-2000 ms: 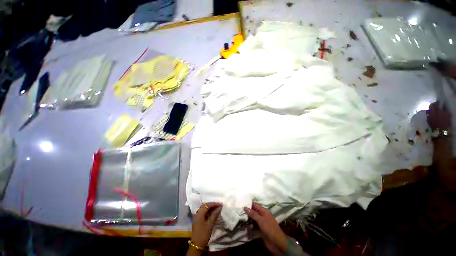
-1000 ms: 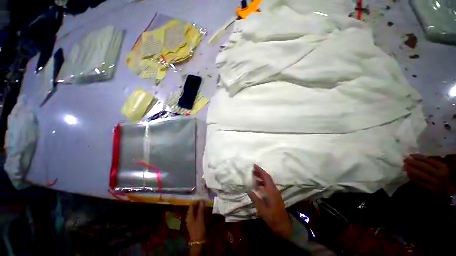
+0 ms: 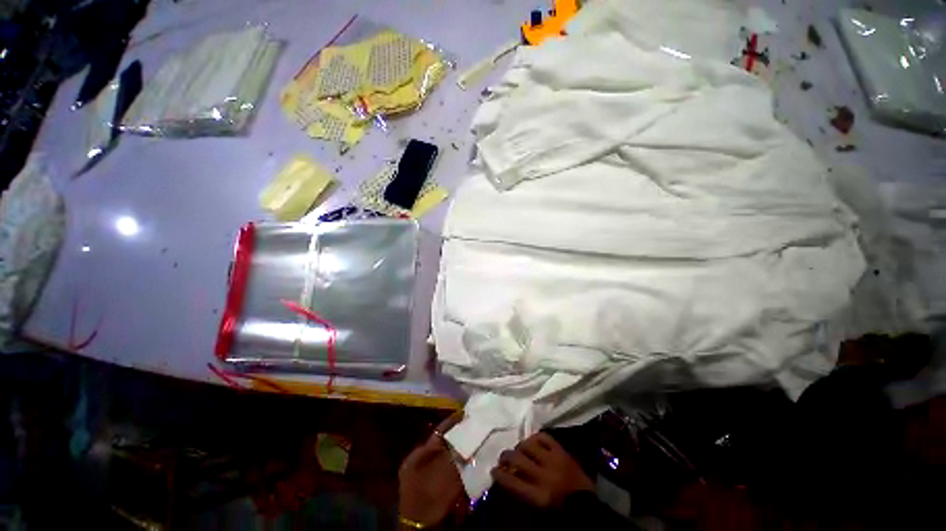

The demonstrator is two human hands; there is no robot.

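Note:
A large pile of white garments [image 3: 643,228] lies on the pale lilac table. A white garment end [image 3: 496,427] hangs over the front edge at the bottom centre. My left hand [image 3: 430,477] holds its left side, with a gold-coloured bangle at the wrist. My right hand [image 3: 541,469] holds its right side, fingers curled, just to the right of my left hand. The fingertips are partly hidden by the cloth.
Left of the pile lie clear polybags [image 3: 353,296] with a red edge, a phone [image 3: 412,174], yellow sheets [image 3: 379,75] and bagged white garments [image 3: 202,83]. An orange tool [image 3: 550,21] lies at the pile's top. Another person's hand [image 3: 884,353] is at right.
My left hand has come up from below the table edge and my right hand has moved down off the pile. Both now hold a white garment end, pulled out over the edge.

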